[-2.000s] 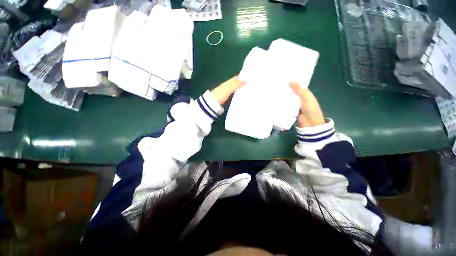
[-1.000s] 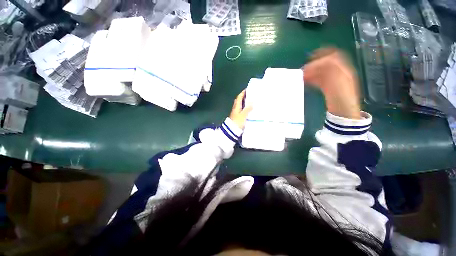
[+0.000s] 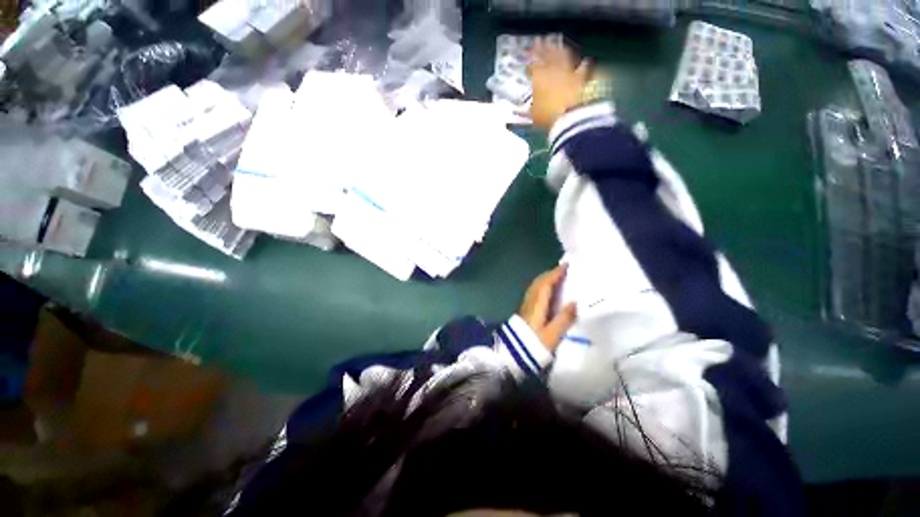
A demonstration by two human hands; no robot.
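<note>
My left hand [image 3: 548,308] is near the bench's front edge, fingers on the side of a white booklet bundle. My right sleeve hides most of that bundle; a short blue band line shows beside the hand. My right hand [image 3: 558,83] is stretched to the back of the bench, over a stack of label sheets [image 3: 511,69]. It is blurred, and whether its fingers grip a sheet cannot be told. More white booklet bundles [image 3: 419,187] with blue bands lie to the left.
Folded leaflets [image 3: 187,141] and small white boxes [image 3: 71,224] lie at the left. Another label sheet stack [image 3: 718,71] is at the back right. Clear plastic trays [image 3: 857,222] are at the right. A thin rubber band [image 3: 539,164] lies beside my right sleeve. A brown carton [image 3: 131,399] stands below.
My right hand has left the front bundle and moved forward to the label sheets at the back. My left hand stays at the bundle. The view has shifted, so the bench things appear lower.
</note>
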